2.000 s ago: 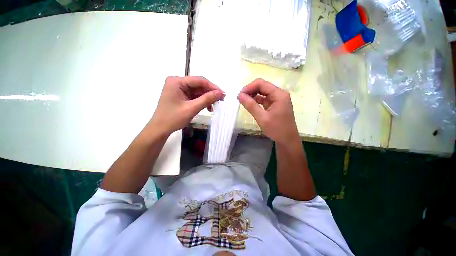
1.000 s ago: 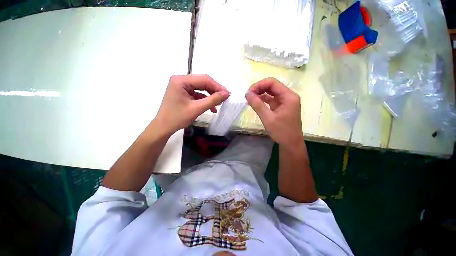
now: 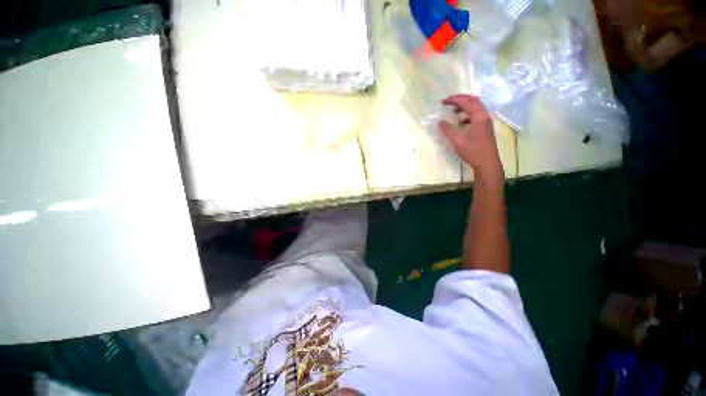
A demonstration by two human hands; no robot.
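My right hand (image 3: 469, 133) reaches over the cream table, its fingertips at the loose clear bags (image 3: 433, 85). Thumb and fingers are curled near the film; whether they pinch a bag is not clear. My left hand is out of the picture. A large stack of white sticks (image 3: 321, 46) lies at the table's far side, left of my right hand. No bundle shows in my right hand.
A blue and orange tape dispenser (image 3: 440, 23) stands at the far edge. Crumpled clear film (image 3: 550, 69) lies on the table's right. A glossy white board (image 3: 85, 193) is on the left. A green mesh crate (image 3: 89, 360) and film show low on the left.
The white bundle has left my hands and is out of sight. My right hand has moved right to the loose bags. My left hand has left the picture. The view has shifted right.
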